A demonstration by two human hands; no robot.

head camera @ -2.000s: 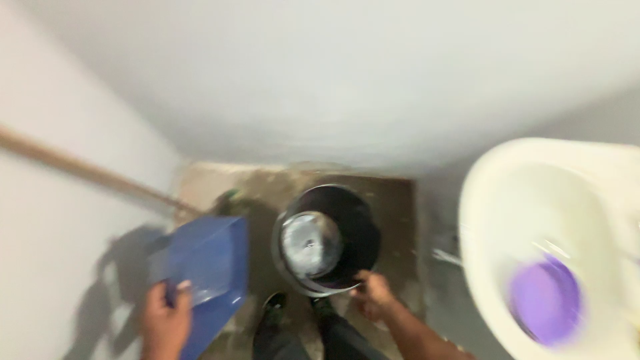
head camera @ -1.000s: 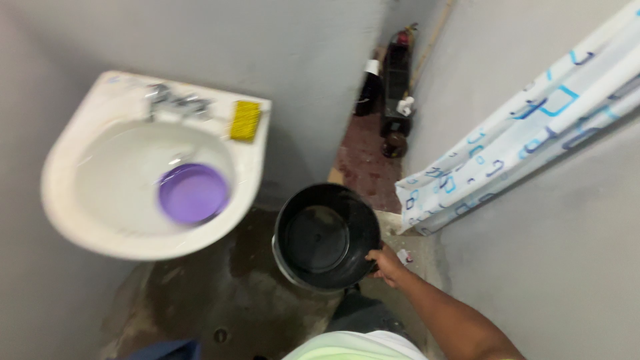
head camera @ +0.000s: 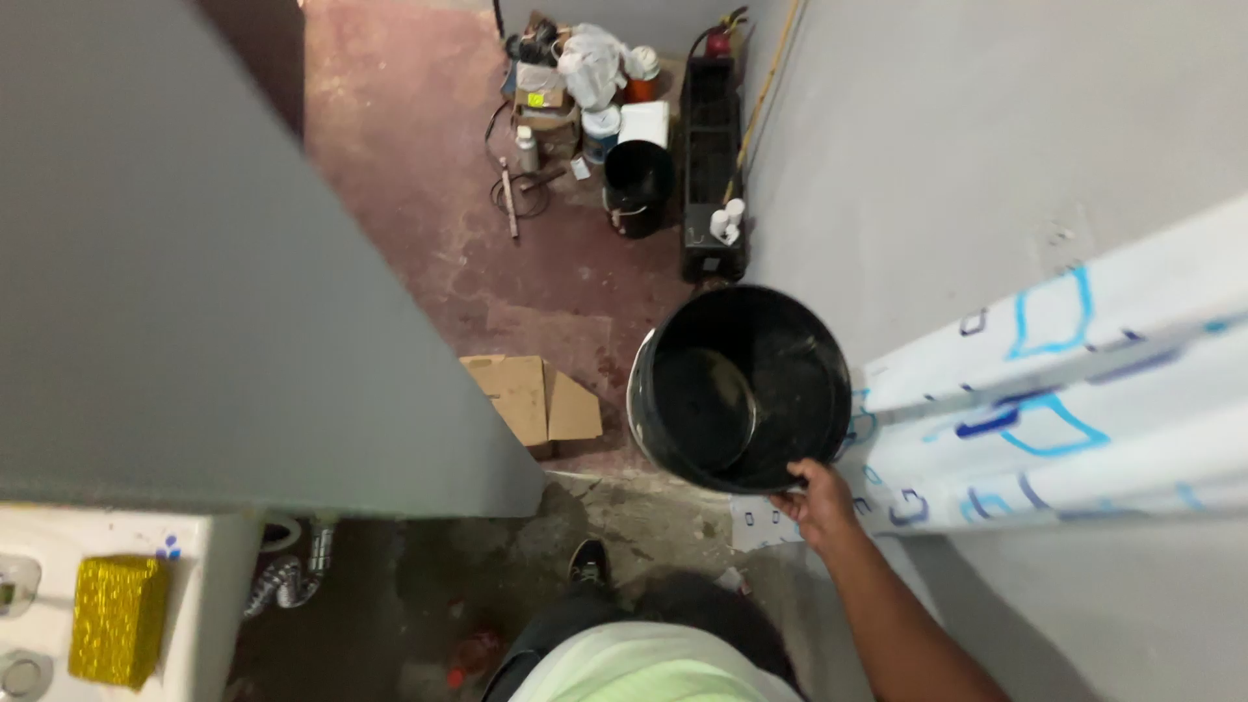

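Note:
A black plastic bucket [head camera: 741, 390] hangs tilted in the middle of the view, its wide mouth facing up toward me. My right hand [head camera: 817, 499] grips its rim at the lower right, thumb over the edge. The inside looks dark, with a faint shine near the bottom; whether liquid is in it I cannot tell. Just right of the bucket and behind my wrist hangs a white shower curtain [head camera: 1053, 409] with blue square patterns. My left hand is out of view.
A partition wall [head camera: 244, 292] stands left, above a sink [head camera: 219, 585] with a yellow sponge [head camera: 119, 620]. Ahead lie cardboard [head camera: 517, 395], another black bucket [head camera: 639, 180], a long black box [head camera: 712, 166], and paint containers. A red-capped bottle [head camera: 475, 655] lies on the wet floor.
The view has swung from the wall and sink to the doorway and the red floor beyond. My right hand still holds the bucket. My left hand, seen earliest with a blue plastic item, has left view.

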